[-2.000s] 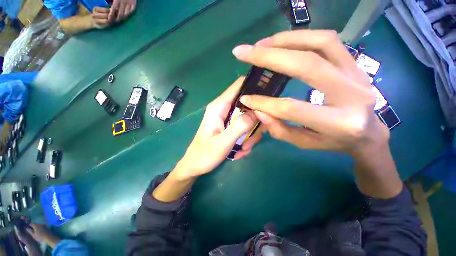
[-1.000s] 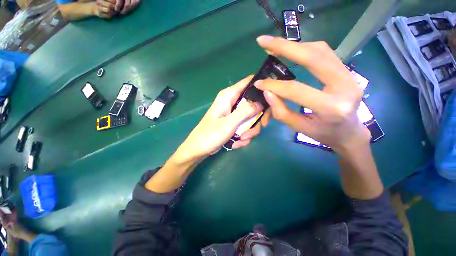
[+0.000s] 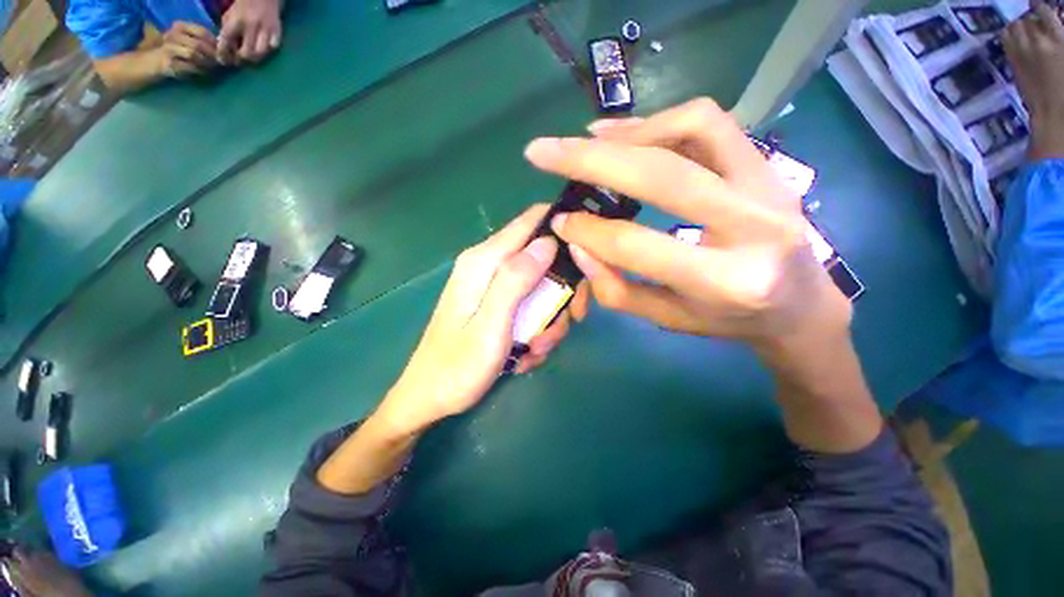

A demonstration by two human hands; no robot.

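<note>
A black part-assembled phone unit (image 3: 544, 306) is held tilted in front of me, its lower part bright white. My left hand (image 3: 473, 315) grips it from the left and below, with the thumb on its face. My right hand (image 3: 688, 233) is over its dark upper end, thumb and a finger touching it and the other fingers raised. The fingers hide much of the unit. Whether a small part is between the right fingertips cannot be told. Other phone units (image 3: 832, 259) lie partly hidden behind my right hand.
Phones (image 3: 327, 278) and a yellow-framed phone (image 3: 198, 337) lie left. Another phone (image 3: 609, 74) lies ahead, near a metal post (image 3: 805, 58). Stacked trays (image 3: 898, 105) stand right, with a person's hand over them. A blue lump (image 3: 81, 513) lies left; another person's hands (image 3: 218, 41) are upper left.
The held unit and both hands have shifted left and tilted a little in view. The right fingertips stay at the unit's upper end. A neighbour's hand and sleeve have appeared at the right trays.
</note>
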